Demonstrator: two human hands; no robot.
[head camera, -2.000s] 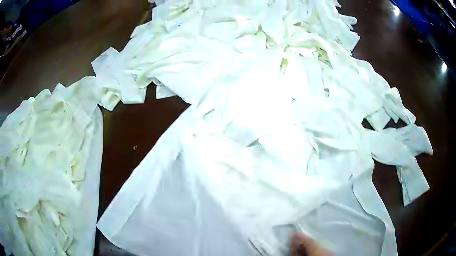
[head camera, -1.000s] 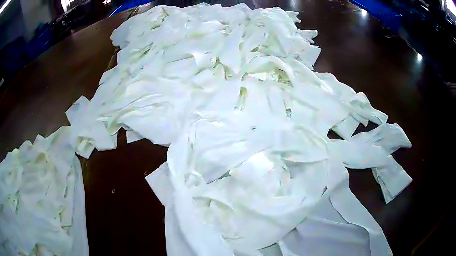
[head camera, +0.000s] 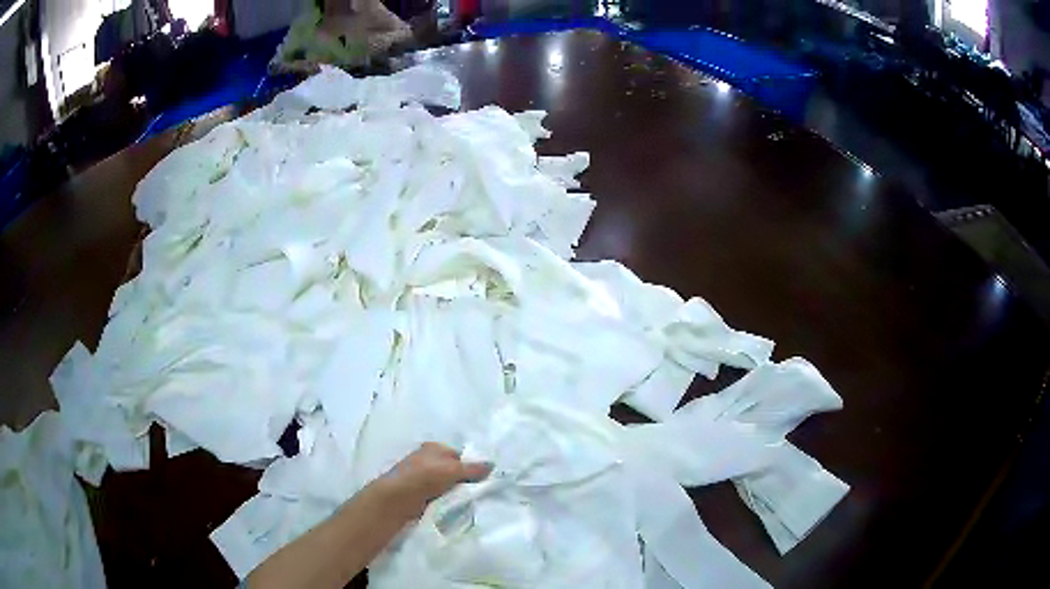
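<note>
My left hand (head camera: 432, 472) reaches in from the lower left, with the bare forearm in view. Its fingers are closed at a fold of the nearest white garment (head camera: 541, 489) and seem to pinch it. The fingertips are partly hidden by cloth. The garment lies crumpled at the near side, and its bottom runs out of the picture. Long white bands or sleeves (head camera: 789, 489) stretch out to its right on the dark table. My right hand is not in view.
A large crumpled white garment pile (head camera: 311, 242) joins the nearest garment at the far side. A second white stack (head camera: 40, 500) lies at the left edge. The dark glossy table (head camera: 737, 196) has blue covers (head camera: 737, 58) beyond it.
The view has tilted up and turned right, so the pile sits further left and the far table shows. My left hand has come in and closed on the nearest garment.
</note>
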